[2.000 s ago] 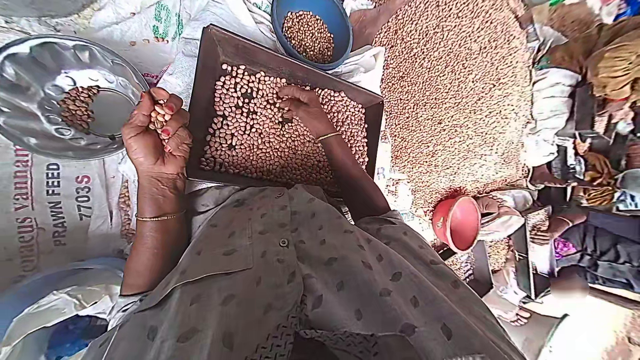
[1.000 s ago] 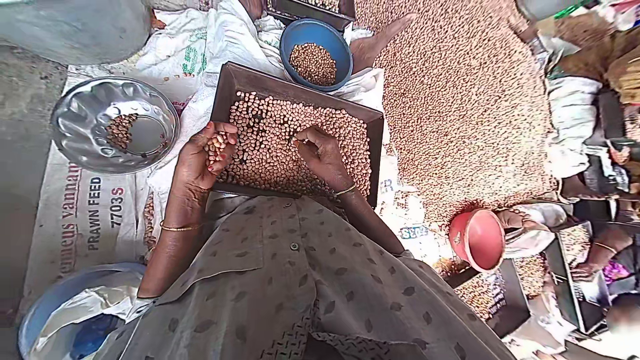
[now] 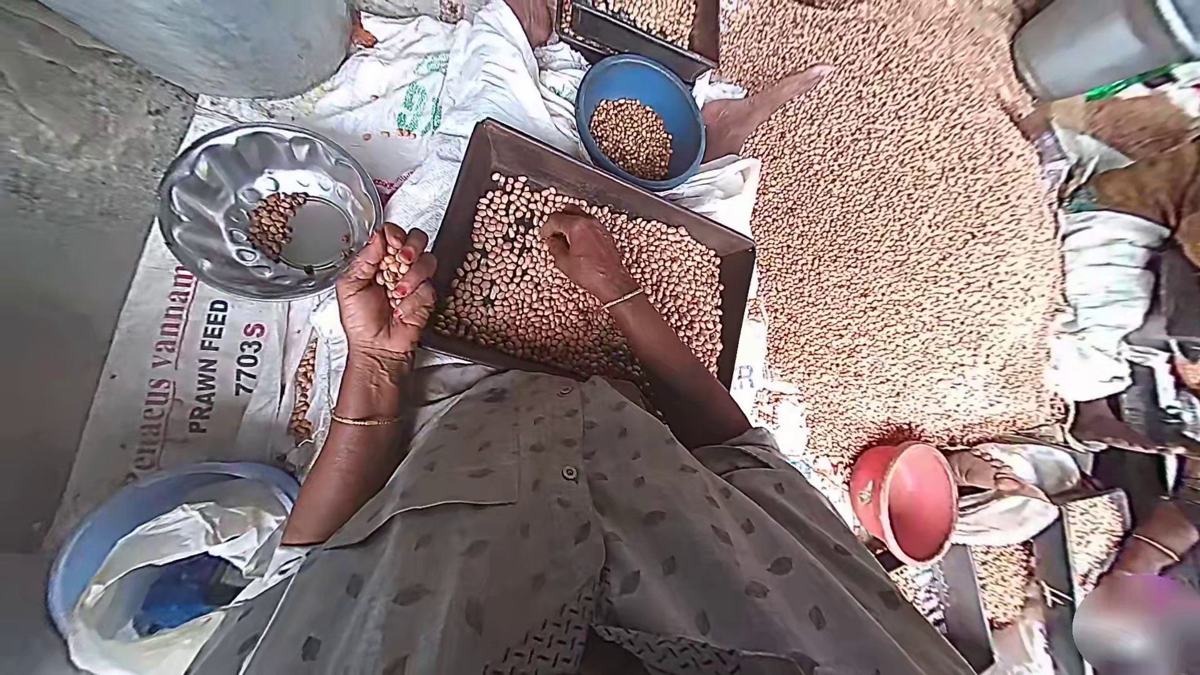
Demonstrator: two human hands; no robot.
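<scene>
A dark rectangular tray (image 3: 736, 309) holds a spread layer of shelled nuts (image 3: 525, 300), most likely peanuts. Over its left edge my left hand (image 3: 386, 291) is curled around a small handful of nuts, palm turned up. My right hand (image 3: 586, 248) reaches down onto the nuts in the upper middle of the tray; its fingertips are bent under and partly hidden, so whether it pinches a nut does not show. Left of my left hand is a fluted steel bowl (image 3: 202, 216) with a small heap of darker nuts. A blue plastic bowl (image 3: 694, 122) of nuts stands at the tray's upper edge.
A wide heap of nuts (image 3: 900, 234) covers the floor to the right, a red plastic bowl (image 3: 867, 497) near its lower edge. A blue tub (image 3: 70, 581) with plastic inside stands lower left on printed sacking (image 3: 141, 375). Co-workers' limbs and trays are at right and top.
The view has shifted. My right hand has gone from the tray's right part further left over the nuts since a second ago. My left hand stays closed on its nuts.
</scene>
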